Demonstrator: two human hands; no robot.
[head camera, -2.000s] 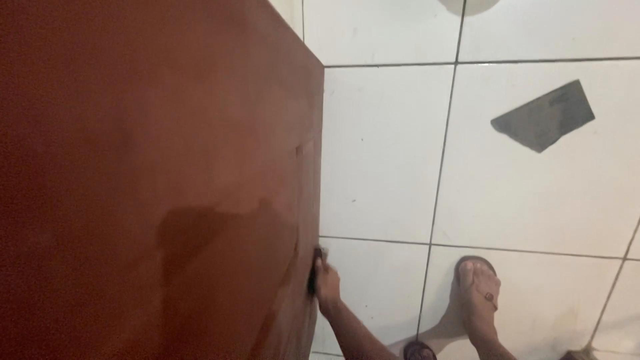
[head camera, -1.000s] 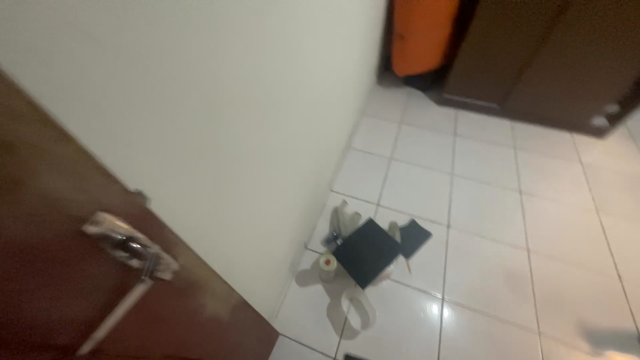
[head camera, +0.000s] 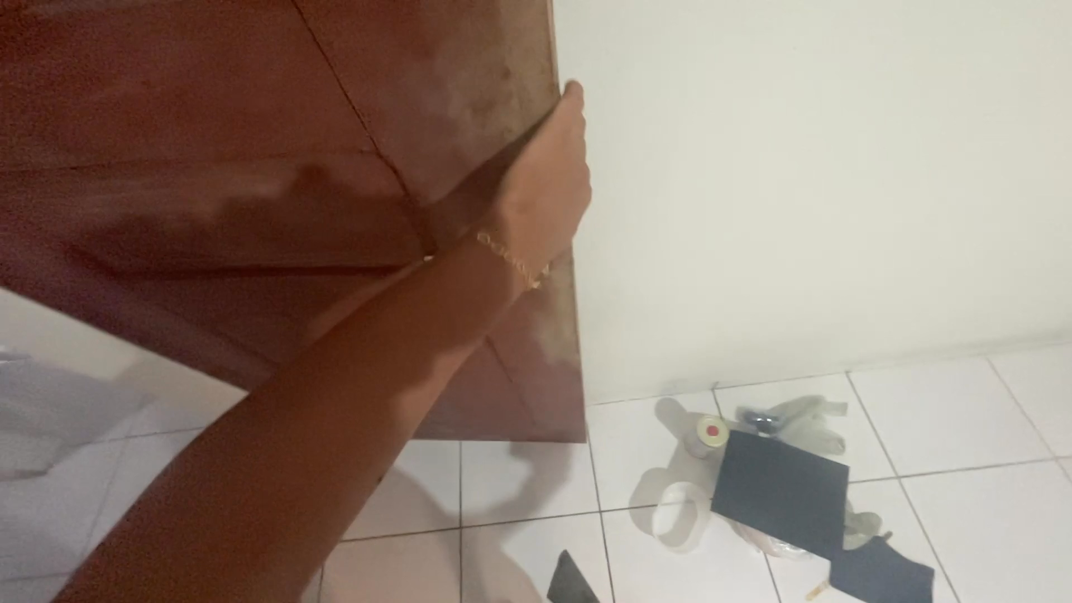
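Note:
My left hand (head camera: 548, 180), with a chain bracelet at the wrist, lies at the free edge of a reddish-brown wooden door (head camera: 469, 134). Its back faces me, and the palm and most fingers are hidden, so whether it holds anything cannot be told. The forearm crosses the door from the lower left and casts a shadow on it. Pale, worn-looking patches run along the door's edge, above and below the hand. My right hand is not in view.
A white wall (head camera: 804, 184) stands right of the door. On the tiled floor are a lidded round container (head camera: 712, 433), a white oval dish (head camera: 680, 515), a dark square sheet (head camera: 783, 490), a dark irregular piece (head camera: 883, 569), clear plastic (head camera: 808, 427) and a dark pointed piece (head camera: 571, 579).
The view has swung widely. A hand was low at the door's edge two seconds ago and no hand showed one second ago; now my left hand is at the edge.

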